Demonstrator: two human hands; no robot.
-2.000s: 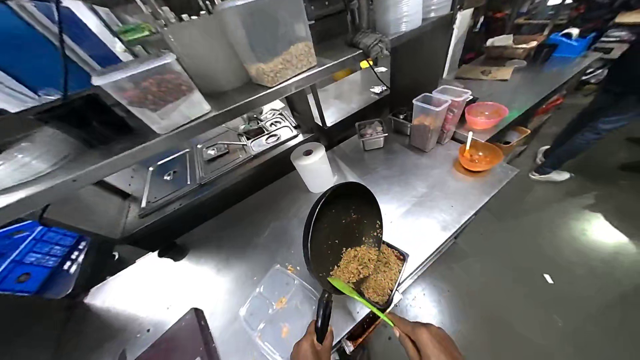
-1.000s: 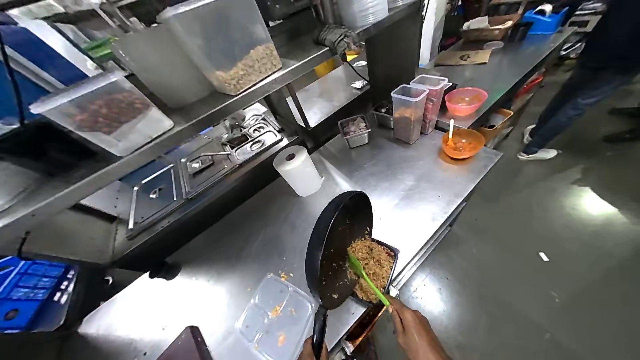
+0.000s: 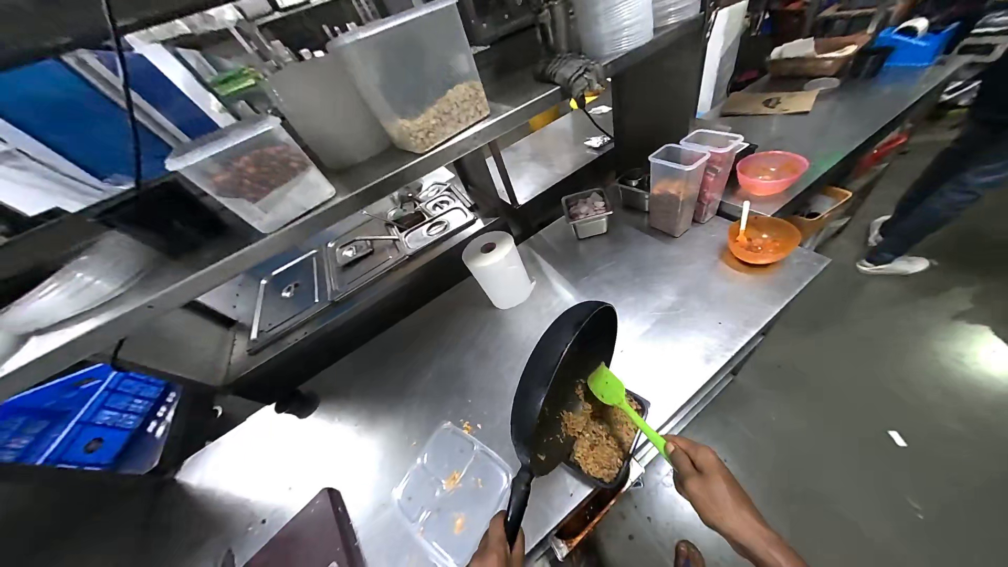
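Observation:
My left hand point(image 3: 498, 543) grips the handle of a black frying pan point(image 3: 543, 370), which is tilted steeply over a dark rectangular container point(image 3: 642, 405). Crumbly brown food point(image 3: 600, 449) lies in the container and against the pan's lower side. My right hand point(image 3: 701, 476) holds a lime-green spatula point(image 3: 622, 398), its head at the pan's inner face above the food. Left of the pan, a clear compartment tray point(image 3: 453, 492) with orange food bits rests on the steel counter point(image 3: 394, 409).
A white paper roll point(image 3: 500, 272) stands behind the pan. Farther right are tall plastic containers point(image 3: 677, 189), an orange bowl point(image 3: 764, 240) and a pink bowl point(image 3: 772, 172). Food tubs point(image 3: 417, 79) line the shelf above. A person point(image 3: 937, 173) stands at the far right.
The spatula head has moved from the food in the container up to the pan's inner face. The pan stays tilted in my left hand throughout.

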